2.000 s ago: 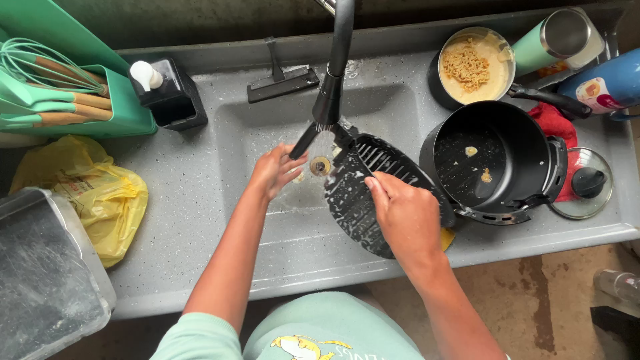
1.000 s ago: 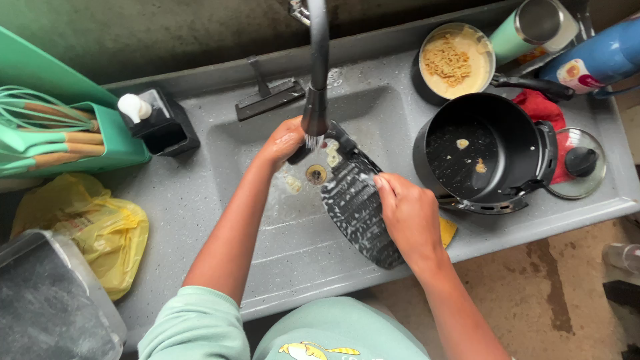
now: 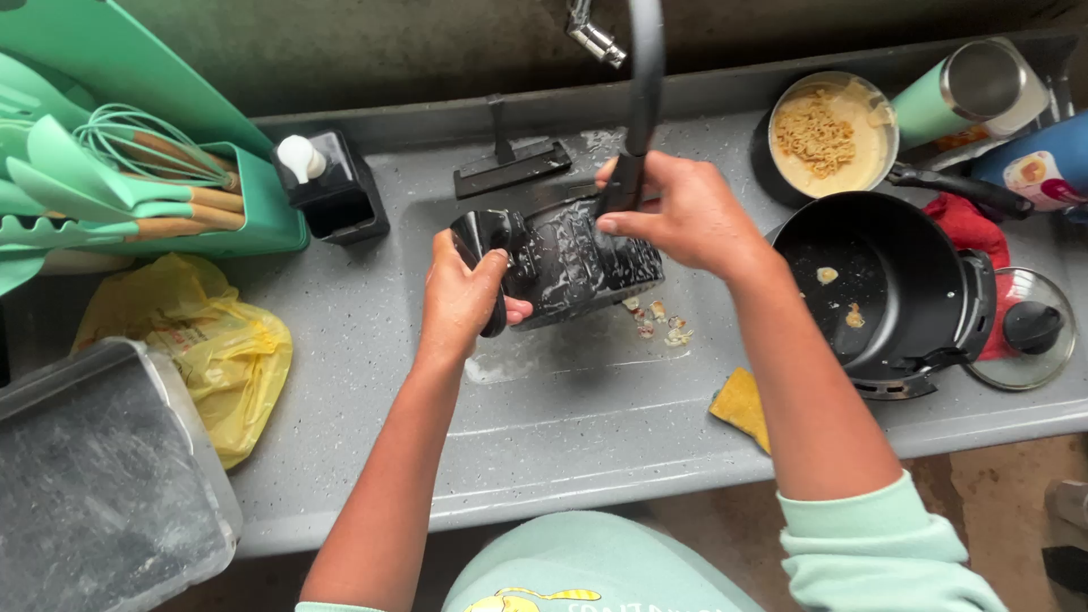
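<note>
My left hand (image 3: 466, 289) grips the handle end of a wet, soapy black plate (image 3: 578, 263), which looks like an air fryer grill insert, held tilted over the sink basin (image 3: 586, 365). My right hand (image 3: 688, 212) is closed around the black spray head of the faucet (image 3: 626, 178), just above the insert's far end. Bits of food (image 3: 654, 323) lie in the basin below the insert. To the right of the basin, a yellow sponge (image 3: 741, 410) rests near the front edge, partly behind my right forearm.
Right: a black air fryer basket (image 3: 884, 289) with food scraps, a pot of noodles (image 3: 816, 140), a glass lid (image 3: 1033, 357), a red cloth (image 3: 965, 221) and a green tumbler (image 3: 943, 98). Left: a utensil holder (image 3: 272, 221), soap dispenser (image 3: 340, 191), yellow bag (image 3: 238, 357) and plastic container (image 3: 110, 476). Behind: a squeegee (image 3: 514, 170).
My right hand has let go of the insert's edge and taken hold of the faucet's spray head. My left hand has turned and raised the insert, whose far end now points right.
</note>
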